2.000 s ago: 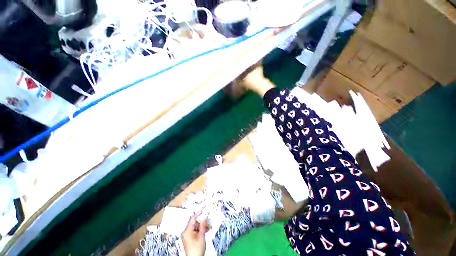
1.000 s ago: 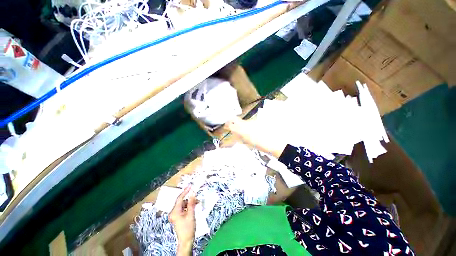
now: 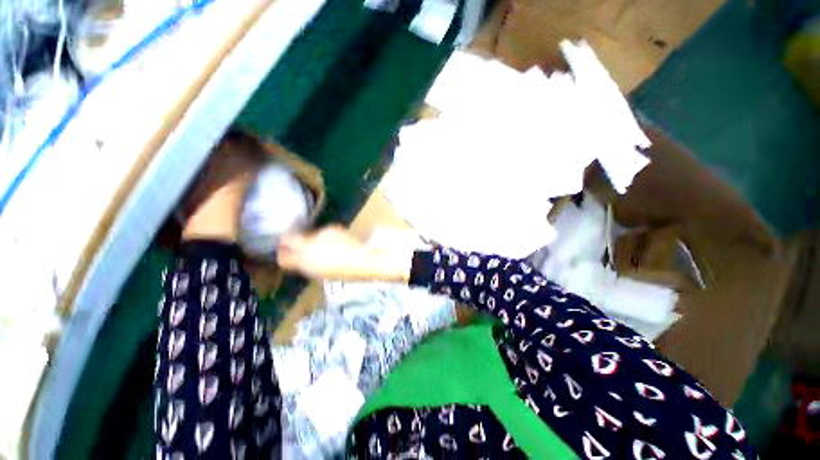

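A small open brown carton (image 3: pixel 310 175) stands on the green belt beside the shelf edge, with a white bagged product (image 3: pixel 272 207) in its opening. My left hand (image 3: pixel 216 214) is at the carton's left side, blurred, its fingers hidden. My right hand (image 3: pixel 319 253) is at the near right side, its fingertips against the bag or carton rim; blur hides the grip. The heap of thin cords (image 3: pixel 310 328) lies before my green apron, with a white card (image 3: pixel 330 402) on it.
White sheets (image 3: pixel 490 148) lie fanned right of the belt. A large open carton (image 3: pixel 719 202) holds white pieces (image 3: pixel 584 252). The pale shelf edge (image 3: pixel 184 126) runs along the left, with a blue tube (image 3: pixel 85 90) above it.
My left hand has left the cord heap and reached up to the small carton. My right hand remains at the carton. The view has shifted right, so the shelf sits further left.
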